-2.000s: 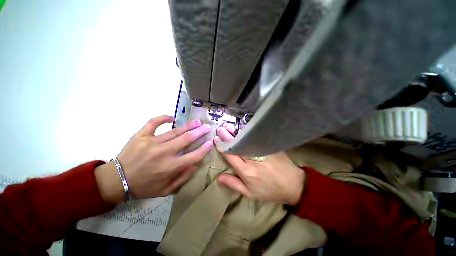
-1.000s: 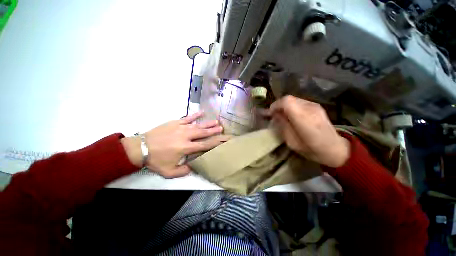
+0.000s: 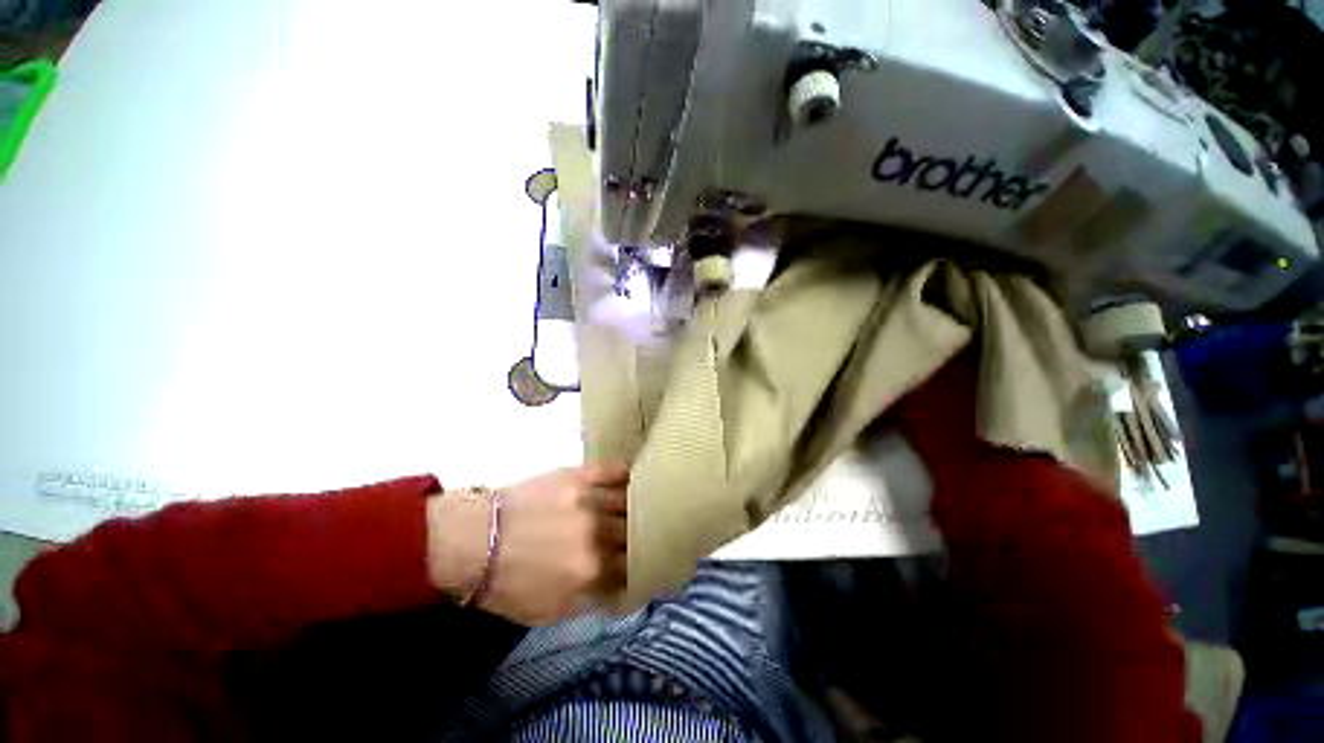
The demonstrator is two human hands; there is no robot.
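The khaki trousers [image 3: 813, 349] lie bunched on the white table under the sewing machine arm, and part hangs over the front edge. A narrow khaki waistband strip [image 3: 607, 392] runs straight from behind the needle area toward me. My left hand [image 3: 545, 544] grips the strip and cloth edge at the table's front edge, fingers partly hidden by the cloth. The lit presser foot area [image 3: 633, 276] is above the strip; contact is too small to tell. My right hand is hidden beneath the khaki cloth; only the red sleeve shows.
The sewing machine head [image 3: 929, 131] marked "brother" fills the upper right. A green basket [image 3: 21, 109] is at the far left. The white table [image 3: 291, 290] has a printed ruler at its front. Narrow khaki strips [image 3: 1147, 421] lie at the right end. My striped-clothed lap [image 3: 683, 668] is below.
My left hand has moved down and right to the table's front edge and closed on the cloth. My right hand has gone under the cloth. The khaki cloth is spread higher toward the machine arm.
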